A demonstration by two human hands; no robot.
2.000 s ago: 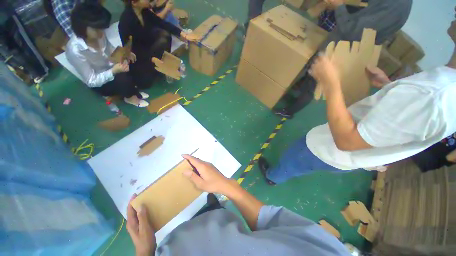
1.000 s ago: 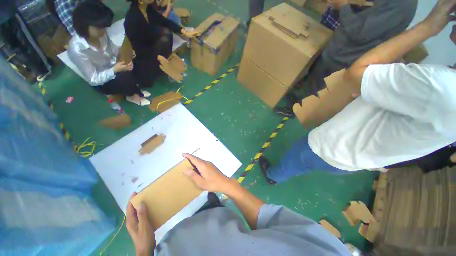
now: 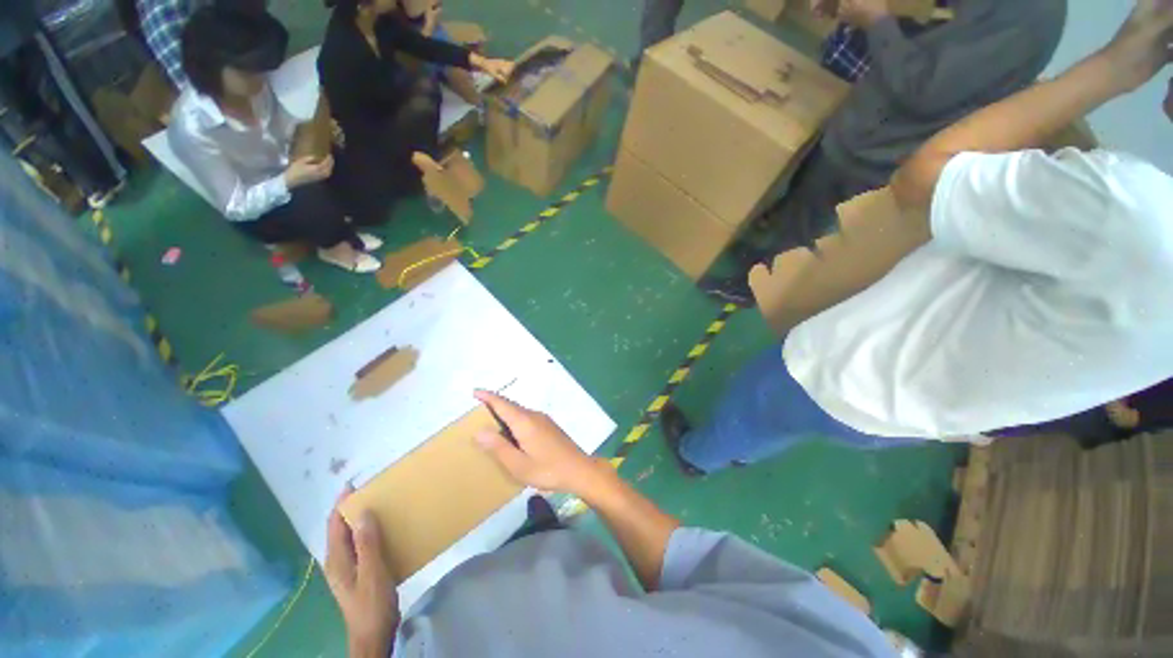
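A brown folded carton [image 3: 437,495] is held in front of my body above a white sheet on the floor. My left hand [image 3: 360,572] grips its lower left end, with the thumb on the top face. My right hand [image 3: 534,450] holds its upper right corner, and a small dark thin item [image 3: 499,422] is in its fingers. The carton looks closed and flat on top; its underside is hidden.
The white sheet [image 3: 515,347] bears a small cardboard piece [image 3: 385,372]. Large cartons [image 3: 682,167] stand ahead. A person in a white shirt [image 3: 1029,296] stands at right, near stacked cardboard [image 3: 1074,540]. Blue wrapped stack [image 3: 116,424] at left. People crouch at upper left.
The person at right has lowered the blank from upright and raised an arm. The far carton's top has been opened. My hands and the folded carton have barely moved.
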